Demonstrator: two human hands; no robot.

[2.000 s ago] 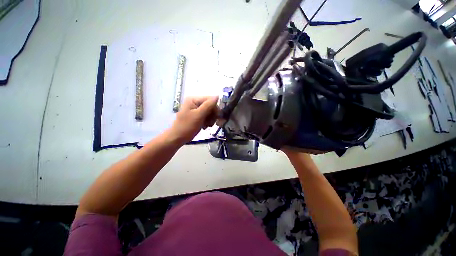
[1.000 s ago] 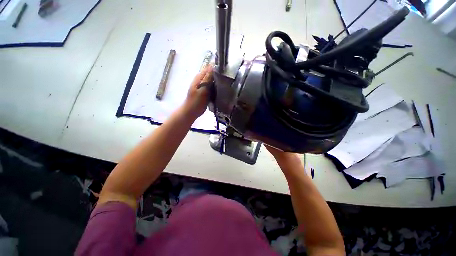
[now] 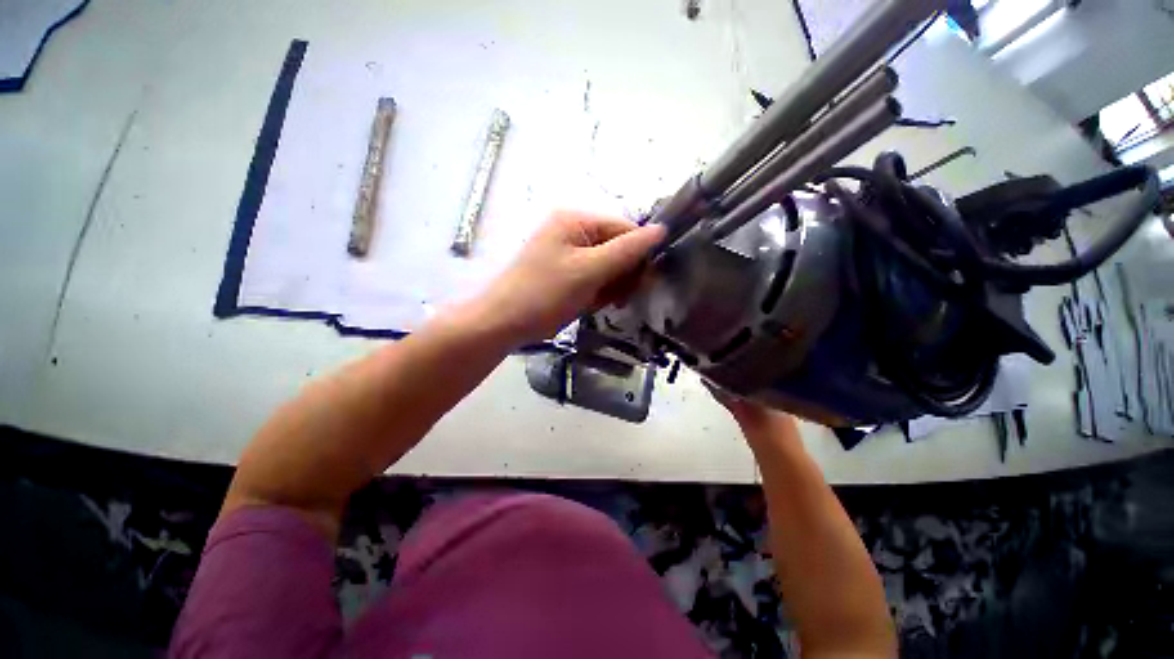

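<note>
The straight knife cutting machine (image 3: 785, 296), with silver and dark blue motor and black cable coils, leans to the right. Its grey base plate (image 3: 608, 386) lies at the near edge of the fabric lay. My left hand (image 3: 592, 264) is closed on the front of the machine, by the lower end of the silver support rods (image 3: 798, 122). My right hand (image 3: 736, 402) is mostly hidden under the motor; its grip does not show. The paper marker (image 3: 425, 167) covers the lay, with a dark fabric border (image 3: 261, 180). The blade is hard to make out.
Two metal bars, one brown (image 3: 372, 176) and one silvery (image 3: 482, 182), lie on the paper. Cut pieces and dark strips (image 3: 1094, 348) lie at the right. Another paper-topped lay (image 3: 32, 32) is at the far left. The table's near edge (image 3: 425, 474) borders a scrap-littered floor.
Since one second ago, the view has turned; the machine now leans right, with its rods slanting up right. My left hand has shifted to the base of the rods. The bars show farther left.
</note>
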